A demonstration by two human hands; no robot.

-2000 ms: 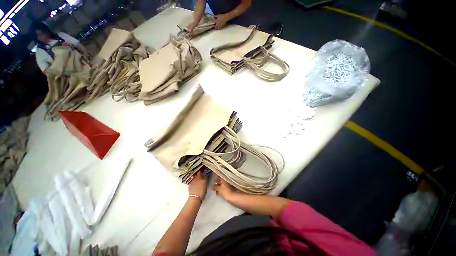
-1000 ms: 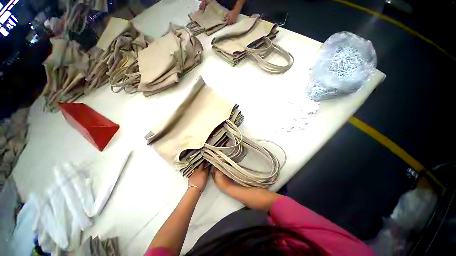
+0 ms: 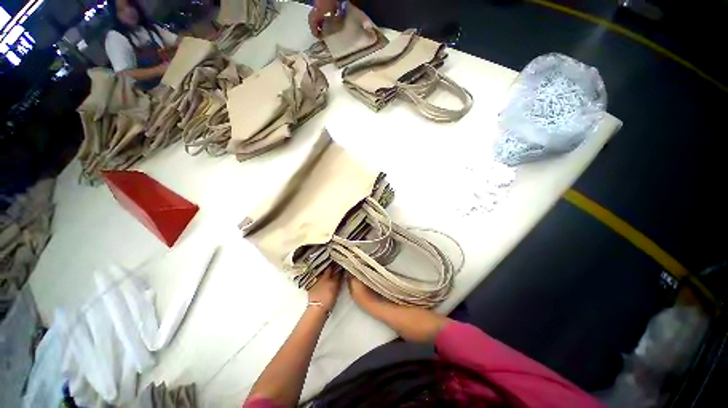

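A stack of beige tote bags lies on the white table in front of me, layered dark edges and openings toward me. Their long handles loop out to the right over my right hand. My left hand is at the stack's near edge, its fingertips hidden under the layers. My right hand is just beside it, its fingers partly hidden under the bags and handles. Whether the fingers pinch a bag layer cannot be seen.
A clear bag of small white pieces sits at the right corner, loose white pieces beside it. A red wedge and crumpled white sheets lie left. More tote bags lie across the table. Other people are at the far side.
My hands have drawn closer together and my right fingers have slid under the bags and handles. The stack stays in place. The person at the far left has come back into view.
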